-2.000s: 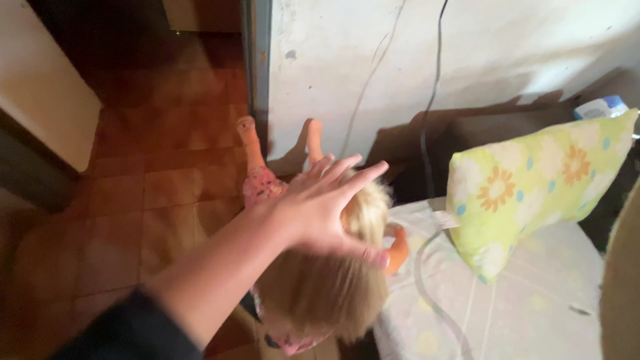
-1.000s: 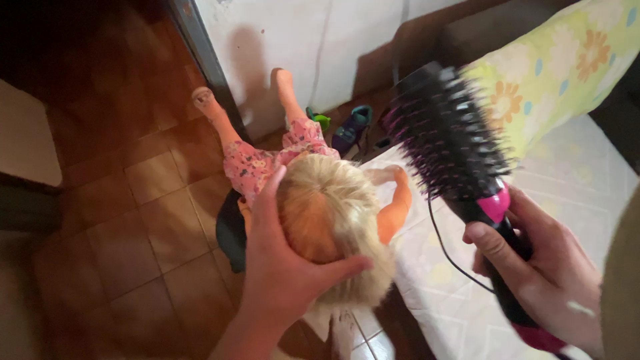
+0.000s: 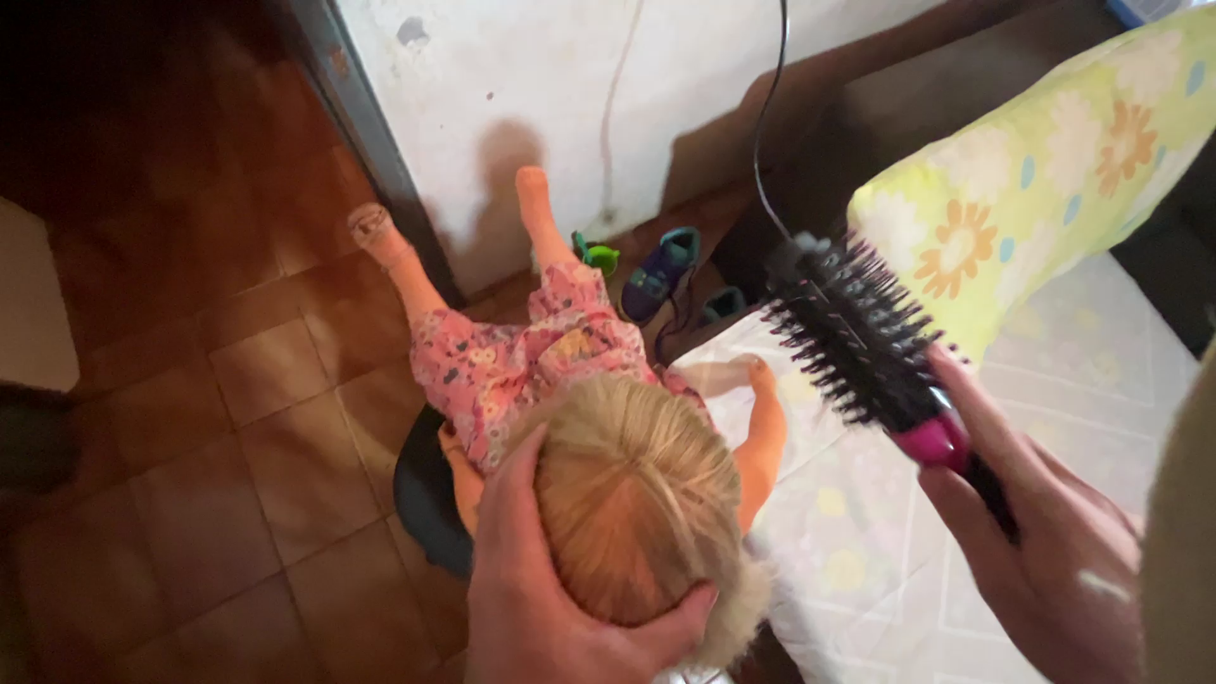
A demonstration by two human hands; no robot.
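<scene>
A large doll with blond hair [image 3: 655, 427], in a pink printed outfit [image 3: 532, 351], sits with its legs pointing away toward the wall. My left hand [image 3: 570, 589] spans the back of the doll's head, thumb and fingers spread around it and gripping it. To the right, my right hand [image 3: 1035, 513] holds a black and pink hot-air brush [image 3: 855, 332] by its handle, with the bristled barrel tilted up and left, apart from the hair. The doll's arm [image 3: 765, 437] reaches over the edge of the white sheet.
A yellow flowered pillow [image 3: 1035, 161] stands on the sheet-covered bed [image 3: 950, 570]. Shoes [image 3: 660, 275] and a green object [image 3: 600, 256] lie by the white wall [image 3: 532, 76]. A dark cable [image 3: 758, 142] hangs behind the brush. The floor has brown tiles [image 3: 190, 494]. A dark seat [image 3: 427, 494] shows under the doll.
My right hand, out of view two seconds ago, came in holding the brush and still holds it. My left hand has gone from lying over the doll's head to gripping the back of it.
</scene>
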